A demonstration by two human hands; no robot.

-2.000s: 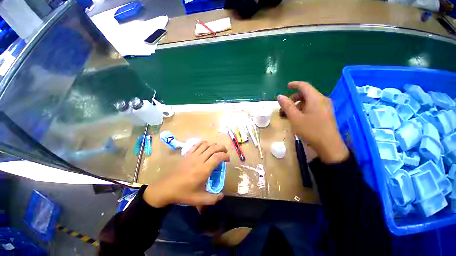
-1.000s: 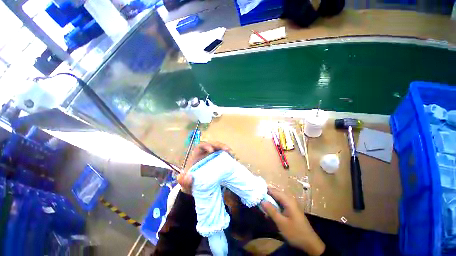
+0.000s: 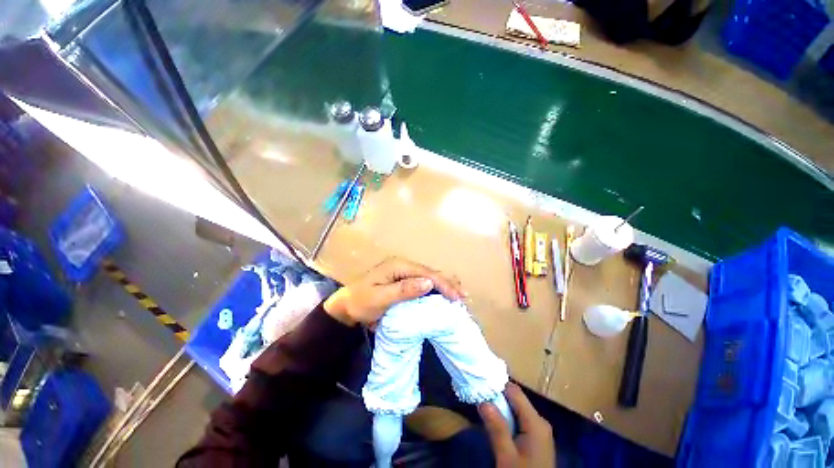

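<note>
A pale blue-white figure lower body (image 3: 434, 340) is held over my lap, waist up and its two legs spread downward. My left hand (image 3: 400, 289) lies over the waist end and covers the opening. My right hand (image 3: 518, 426) holds the lower part of the leg on the right, below the ruffled cuff. The foot ends are partly cut off or hidden.
The bench holds a mallet (image 3: 633, 361), a white glue bottle (image 3: 608, 320), a white cup (image 3: 599, 242), a red tool (image 3: 518, 265), a yellow tool (image 3: 536, 249), turquoise-handled cutters (image 3: 345, 200) and white bottles (image 3: 376, 146). A blue crate of pale blocks (image 3: 739, 352) stands right. A clear screen is left.
The view has turned and tilted. The figure lower body now stands more upright in view, and my left hand has moved from the side of its waist to over the waist end.
</note>
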